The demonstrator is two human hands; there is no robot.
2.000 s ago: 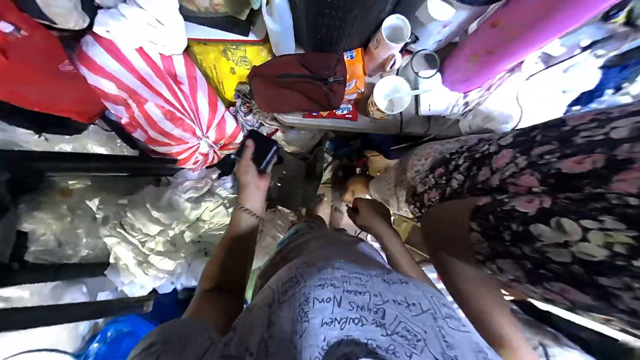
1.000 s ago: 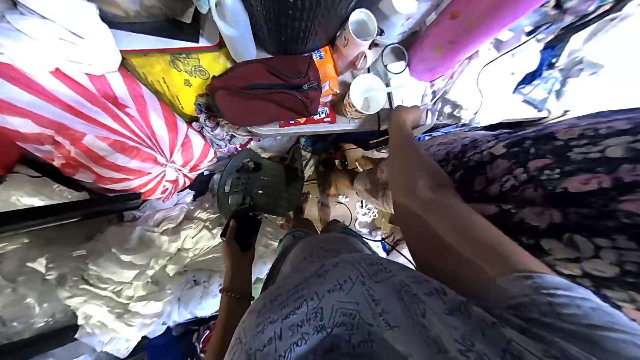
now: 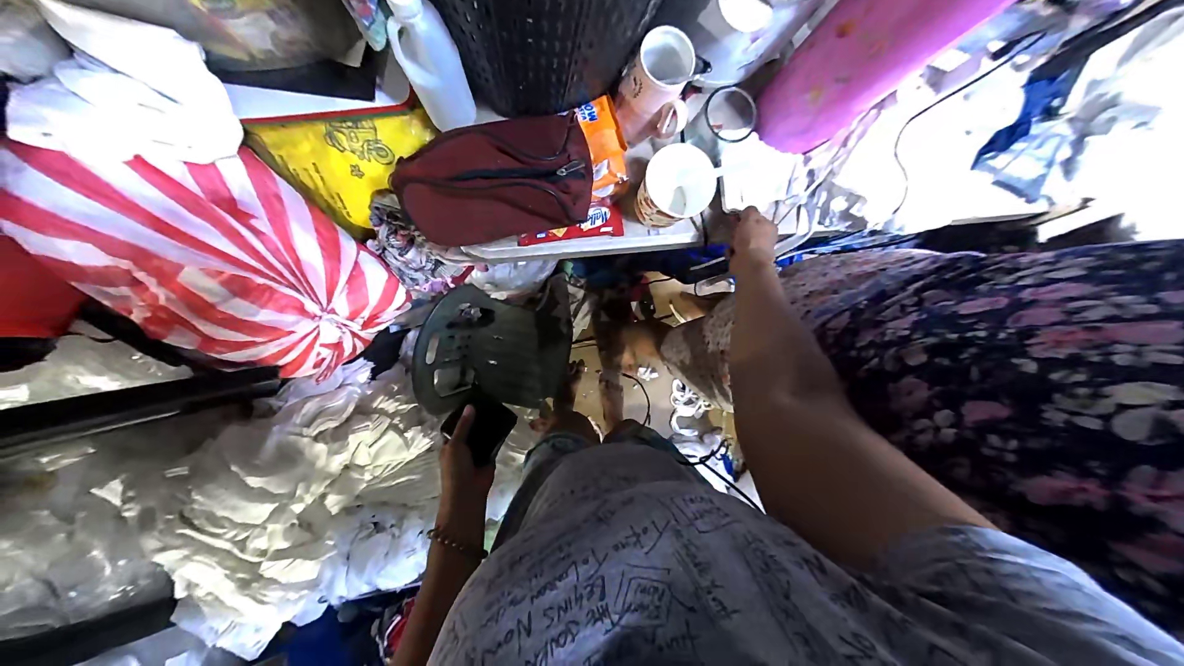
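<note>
My left hand (image 3: 465,460) holds a dark smartphone (image 3: 481,433), low beside a dark green plastic stool (image 3: 499,347). A beaded bracelet circles that wrist. My right hand (image 3: 754,231) reaches to the edge of the white table (image 3: 647,240), its fingertips at a small white object (image 3: 737,188) that glare makes hard to tell. Just left of these fingers stands a white cup (image 3: 680,180) with a patterned outside. Behind it are a tall mug (image 3: 661,69) and a clear glass (image 3: 731,114). A maroon zippered pouch (image 3: 495,180) lies on the table beside an orange packet (image 3: 601,148).
A red-and-white striped bundle (image 3: 213,259) and a yellow bag (image 3: 342,153) are at left, above heaped white cloth (image 3: 324,499). A white jug (image 3: 435,65), a black basket (image 3: 546,46) and a pink roll-shaped object (image 3: 860,65) stand behind. A person in floral clothing (image 3: 1017,370) is close at right; cords cross the floor.
My right hand has moved from near my lap out to the table edge. The left hand, still with the phone, is lower, beside the stool.
</note>
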